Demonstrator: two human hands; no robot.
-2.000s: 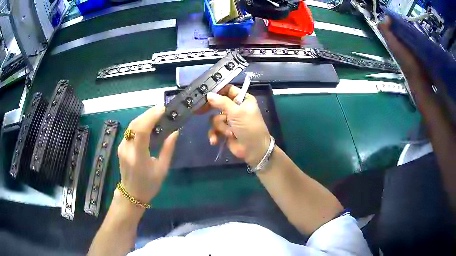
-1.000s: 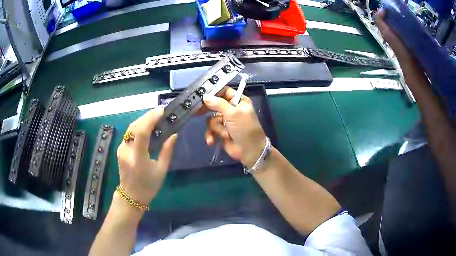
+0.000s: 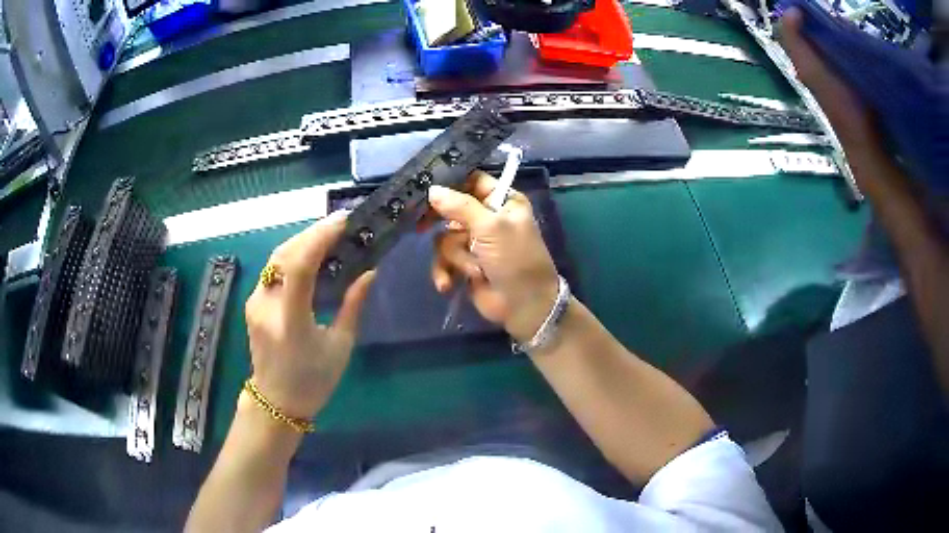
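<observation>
A long fixture bar with a row of several round studs is held tilted above the black tray, its far end up to the right. My left hand grips the bar's lower left end between thumb and fingers. My right hand touches the bar's near edge at its right half with its fingers. It also holds pale tweezers, whose one end sticks up past the fingers and whose thin other end shows below the hand. The bar looks dark and its face is partly in shade.
A stack of fixture bars stands at left, with two single bars beside it. Behind the tray lie a black cover block and a linear track. Blue and red bins stand behind. Another person's arm is at right.
The held bar has tilted slightly, so its studded face has gone from shiny grey to dark. Both hands keep their hold. The other person's arm has shifted slightly at right.
</observation>
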